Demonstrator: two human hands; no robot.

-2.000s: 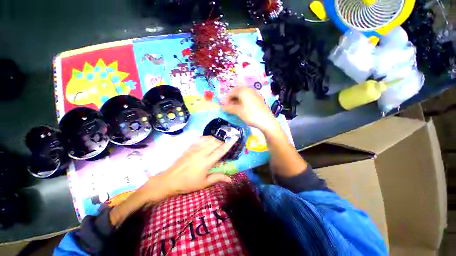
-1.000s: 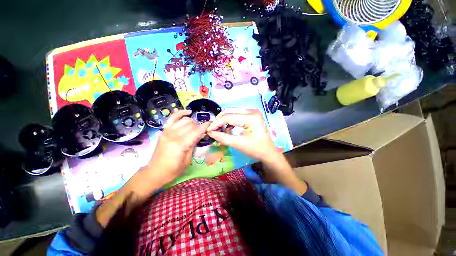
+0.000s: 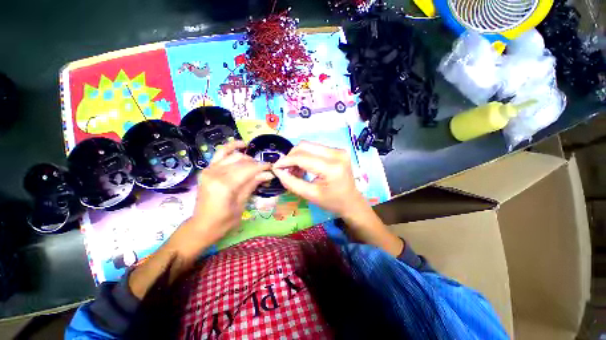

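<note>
A glossy black housing (image 3: 266, 147) lies on the printed picture board (image 3: 219, 56) in front of me. My left hand (image 3: 229, 184) is at its left and near side, fingers bent, slightly blurred. My right hand (image 3: 322, 174) is at its right side, thumb and fingers pinched together. The fingertips of both hands meet over the middle of the housing. They hide whatever small part may be between them. A pale rectangular spot shows above the fingertips. More black housings (image 3: 157, 154) stand in a slanting row to the left, with thin wires rising from some.
A red wired bunch (image 3: 276, 56) lies at the board's top, small black parts (image 3: 385, 73) heaped right of it. A yellow squeeze bottle (image 3: 480, 121) lies beside crumpled clear bags (image 3: 531, 86), below a blue-yellow fan (image 3: 495, 16). An open carton (image 3: 538, 219) stands at my right.
Since two seconds ago, my right hand has come down and left to the housing, and my left hand has moved up. The housing now lies further up-left. Little differs from one second ago.
</note>
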